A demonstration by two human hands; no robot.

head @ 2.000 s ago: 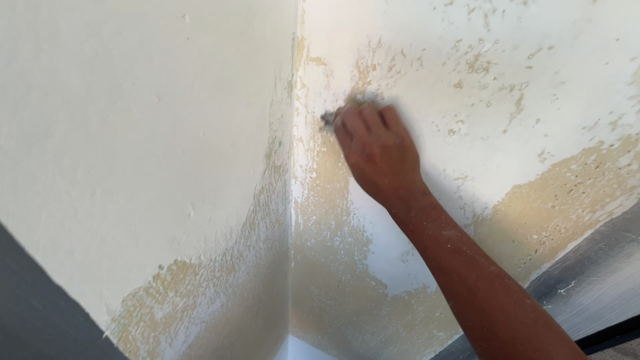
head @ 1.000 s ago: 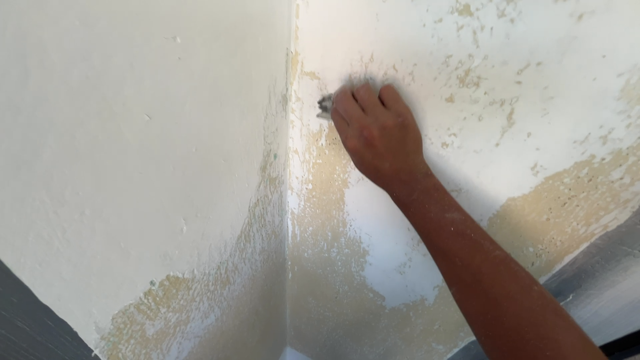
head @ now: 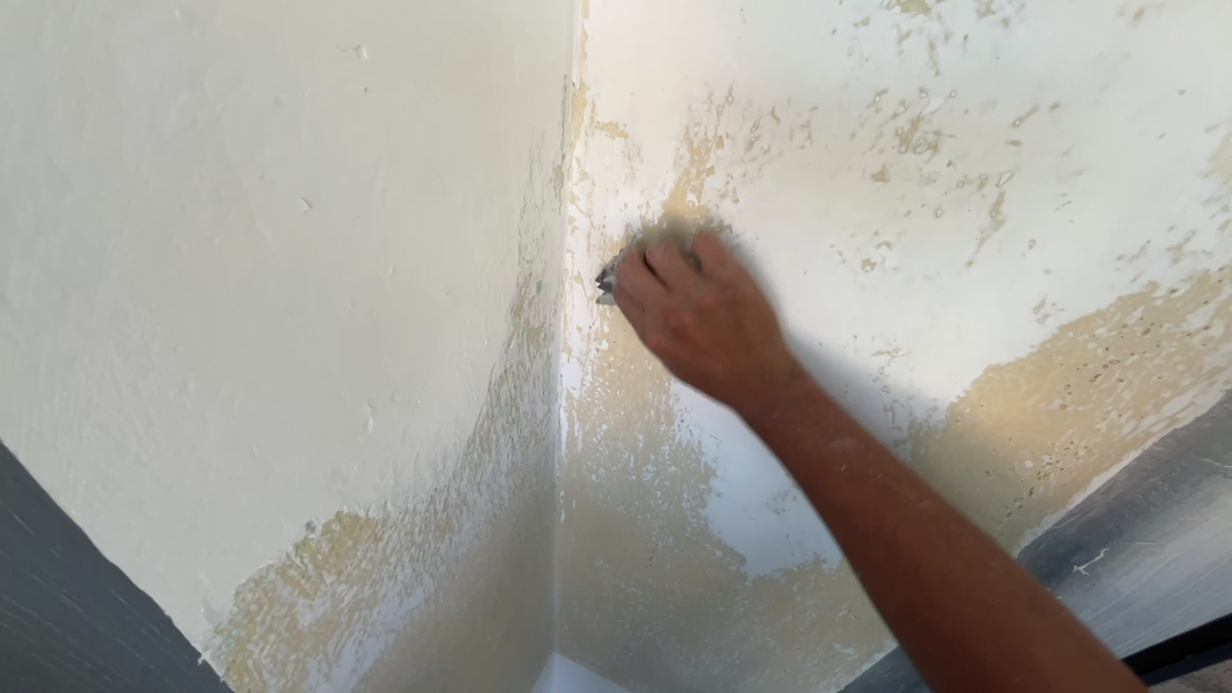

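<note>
My right hand (head: 707, 318) reaches in from the lower right, its fingers curled around a small, crumpled-looking pad (head: 606, 279) of grey material. Only the pad's edge shows beside the fingers; what it is made of I cannot tell. Hand and pad are against the right wall (head: 818, 241), just right of the inside corner. White coating there is broken by worn tan patches (head: 635, 462). My left hand is out of view.
The left wall (head: 269, 241) is off-white, with a rough tan patch (head: 318, 568) low down. Dark grey bands border the walls at lower left (head: 77, 568) and lower right (head: 1136, 520). A black edge (head: 1184, 650) lies at bottom right.
My right hand stays close to the corner with the pad in its fingers, shifting only slightly over the same area of the right wall.
</note>
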